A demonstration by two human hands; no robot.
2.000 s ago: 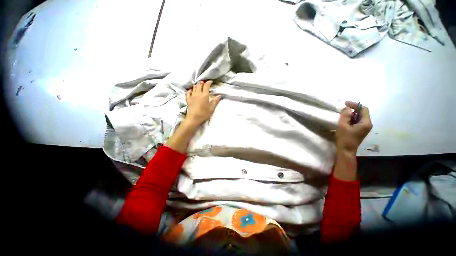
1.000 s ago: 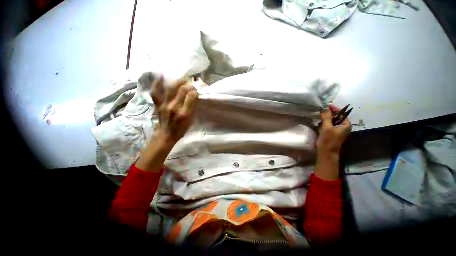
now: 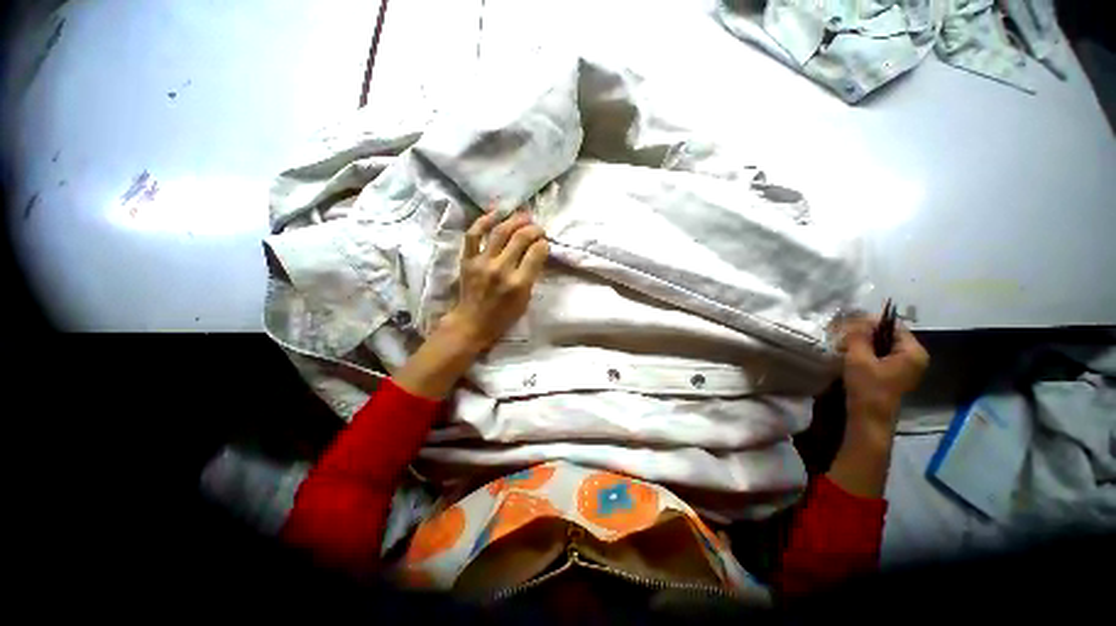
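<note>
A pale jacket (image 3: 685,294) lies across the table edge and over my lap. Its front placket (image 3: 655,377) with three dark buttons runs across near my lap. My left hand (image 3: 499,275) is on the jacket at a seam near the armhole, fingertips at the cloth; whether it pinches the cloth is unclear. My right hand (image 3: 884,355) is at the jacket's right end, by the end of a long stitched seam, and holds dark thread snips (image 3: 885,328) with the tips pointing up. Its fingertips are blurred against the cloth.
The glossy white table (image 3: 159,257) spans the back. Other pale garments (image 3: 857,49) lie crumpled at its far right. Below the table edge at right, a blue-edged card (image 3: 985,446) lies among grey cloth (image 3: 1077,428). An orange-flowered apron (image 3: 526,501) covers my front.
My left hand, blurred and raised a second ago, is now down on the jacket. My right hand has moved right and slightly down in view. The cloth between the hands is spread wider.
</note>
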